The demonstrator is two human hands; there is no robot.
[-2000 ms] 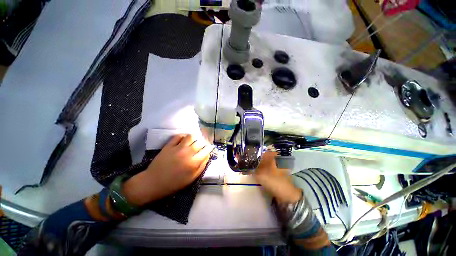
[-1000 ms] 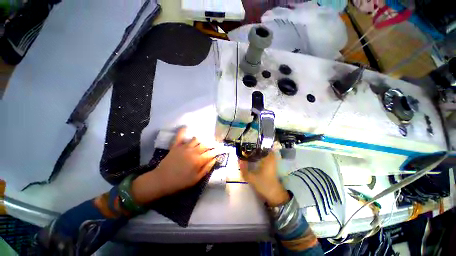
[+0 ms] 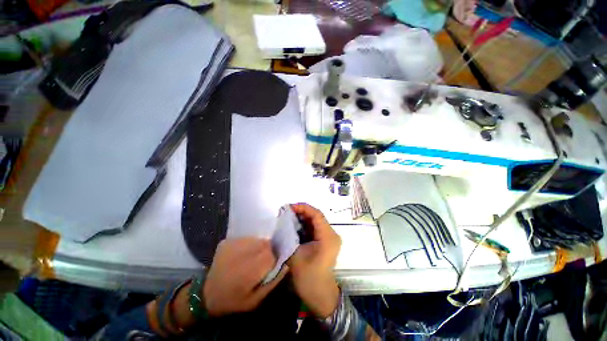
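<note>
My left hand (image 3: 239,276) and my right hand (image 3: 313,260) are together in front of the sewing machine (image 3: 412,143), near the table's front edge. Both hold a small folded pale cut panel (image 3: 286,238) between them; part of it is hidden by the fingers. The panel is away from the presser foot (image 3: 342,185). A dark speckled cut panel (image 3: 205,186) with a rounded top lies on the table left of the machine, beside a pale cut panel (image 3: 263,166).
A large stack of pale cut panels (image 3: 126,126) with dark edges lies at left. A striped curved piece (image 3: 416,230) and snips (image 3: 486,241) lie right of the needle. A pale cord (image 3: 526,200) hangs at right. A white box (image 3: 289,34) is behind.
Both hands have moved from beside the needle towards the table's front edge and now hold the panel up together. The view has shifted and shows more of the machine and the stack.
</note>
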